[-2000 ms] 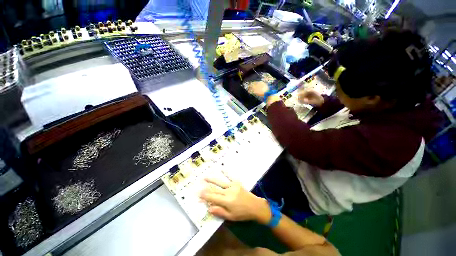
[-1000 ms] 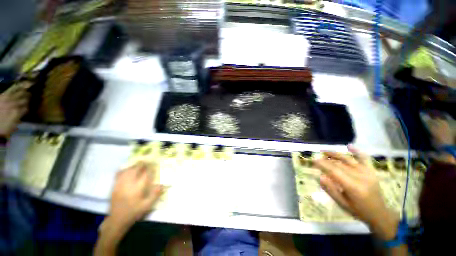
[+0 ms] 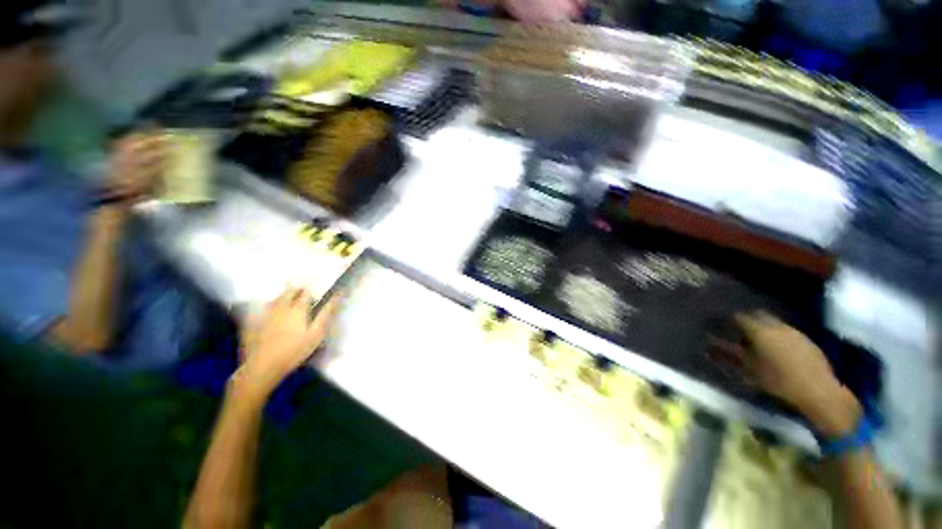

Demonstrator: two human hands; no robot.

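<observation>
The view is blurred. My left hand (image 3: 279, 341) rests at the near edge of the left circuit board panel (image 3: 232, 243), thumb and fingers apart. My right hand (image 3: 790, 367), with a blue wrist strap (image 3: 852, 436), reaches into the black parts tray (image 3: 661, 315), fingertips low over its right part; whether they hold a component cannot be told. Silvery component piles (image 3: 591, 302) lie in the tray and in the small side bin (image 3: 511, 263). A middle panel (image 3: 578, 387) with black blocks lies along the rail, and part of a right panel (image 3: 764, 480) shows.
A neighbour's bin of orange-yellow parts (image 3: 346, 155) stands at back left. A person at the left holds a pale panel (image 3: 188, 167). A brown strip (image 3: 728, 227) edges the tray. A white box (image 3: 739, 170) is behind it.
The view has turned left. My right hand has moved from the right panel into the tray. My left hand has moved left off the middle panel. The middle and right panels look closer together.
</observation>
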